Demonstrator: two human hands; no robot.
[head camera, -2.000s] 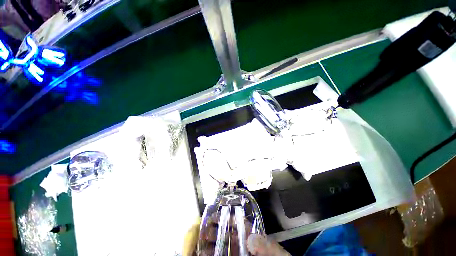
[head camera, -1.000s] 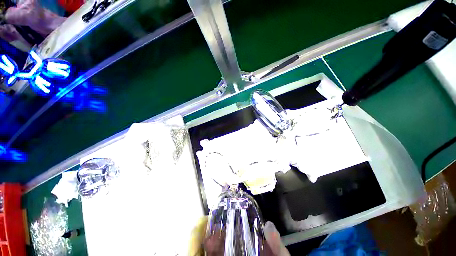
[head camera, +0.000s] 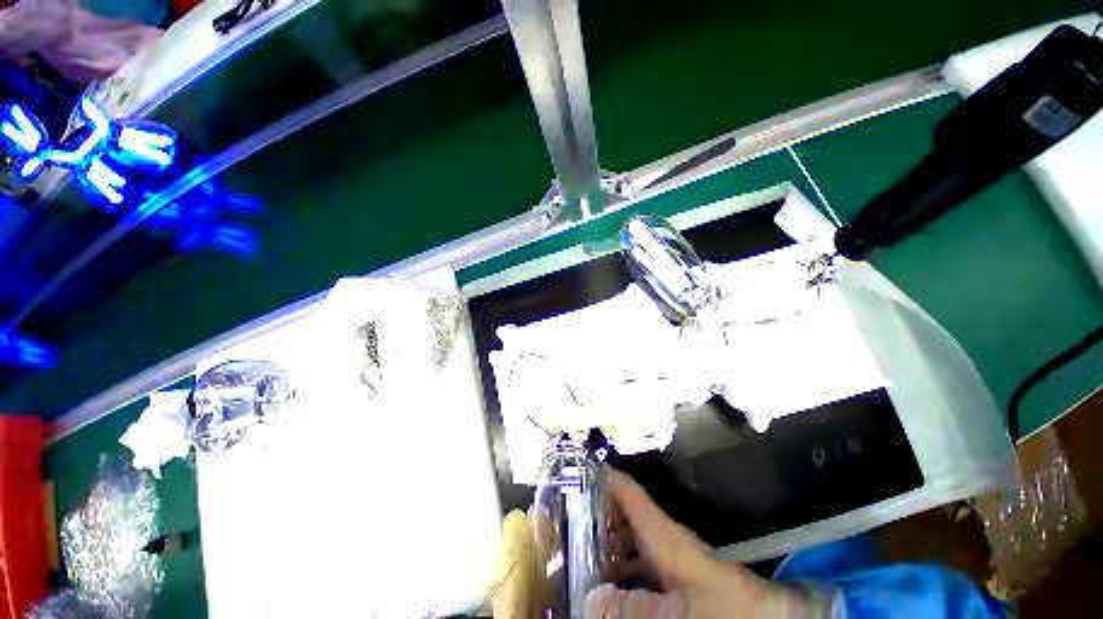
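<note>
A glossy see-through lamp body section (head camera: 571, 520) with pale bars inside stands near the bottom centre, its narrow end at the fixture's front edge. My right hand (head camera: 677, 550) holds it from the right, fingers along its side. My left hand (head camera: 515, 562), in cream-yellow, is at its left side, mostly cut off by the bottom edge. The white holding fixture (head camera: 617, 351) lies on a black base. A silvery oval lobe (head camera: 667, 266) sits at the fixture's upper edge. Thin wires loop over the fixture's left part.
A black electric screwdriver (head camera: 968, 151) lies at upper right, its tip by the fixture's right corner. A white foam sheet (head camera: 351, 508) on the left bears small bags and a clear shell (head camera: 236, 405). A metal post (head camera: 556, 97) stands behind. Clear parts (head camera: 109, 532), a red tray (head camera: 22, 520) are far left.
The held section has turned to show a narrower side. My right hand has come further into view, its fingers reaching up to the section's narrow end.
</note>
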